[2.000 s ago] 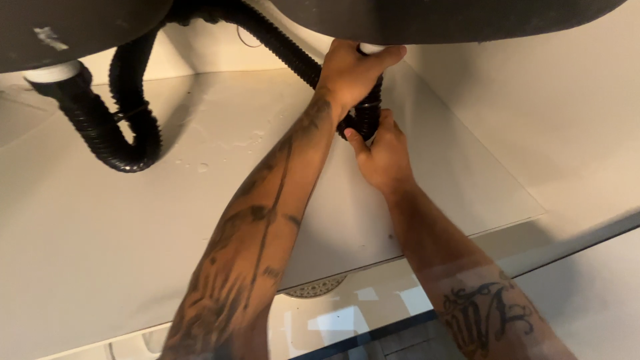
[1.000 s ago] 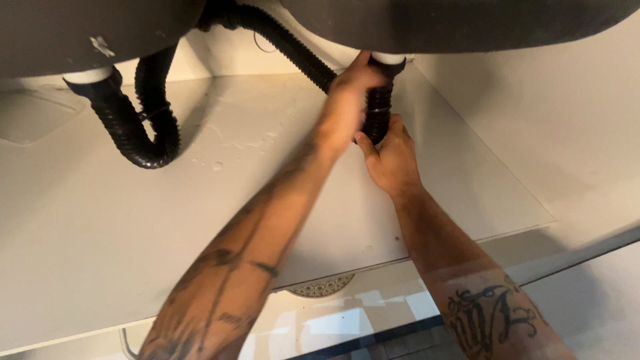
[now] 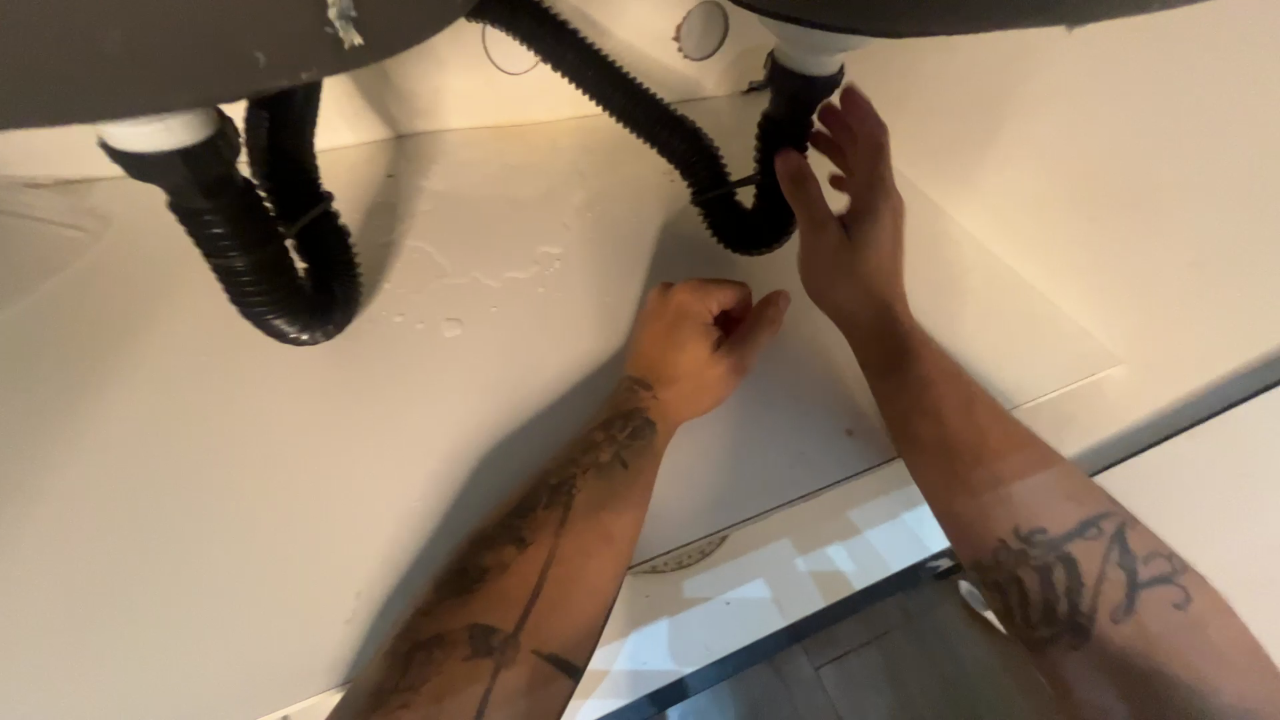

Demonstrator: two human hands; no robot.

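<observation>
A black corrugated drain hose (image 3: 640, 95) bends in a U below the white drain fitting (image 3: 808, 50) of the right sink basin (image 3: 960, 15), with a thin tie around the bend. My right hand (image 3: 850, 205) is beside the hose's upright part, fingers apart, thumb at or near it; contact is unclear. Below the bend, my left hand (image 3: 700, 345) is away from the hose, its fingers curled and thumb sticking out; nothing shows in it. On the left, a second black corrugated hose (image 3: 235, 245) forms another U under the left basin (image 3: 190, 50).
Water drops (image 3: 452, 326) lie on the white cabinet floor (image 3: 250, 480). The back wall has a round hole (image 3: 702, 30). Both basins overhang the space from above. The cabinet's front edge (image 3: 780, 500) crosses beneath my forearms, with a tiled floor (image 3: 850, 655) beyond it.
My left hand has come off the right hose and moved down, below the bend. My right hand has moved up from the bend to beside the hose's upright part. The view has shifted.
</observation>
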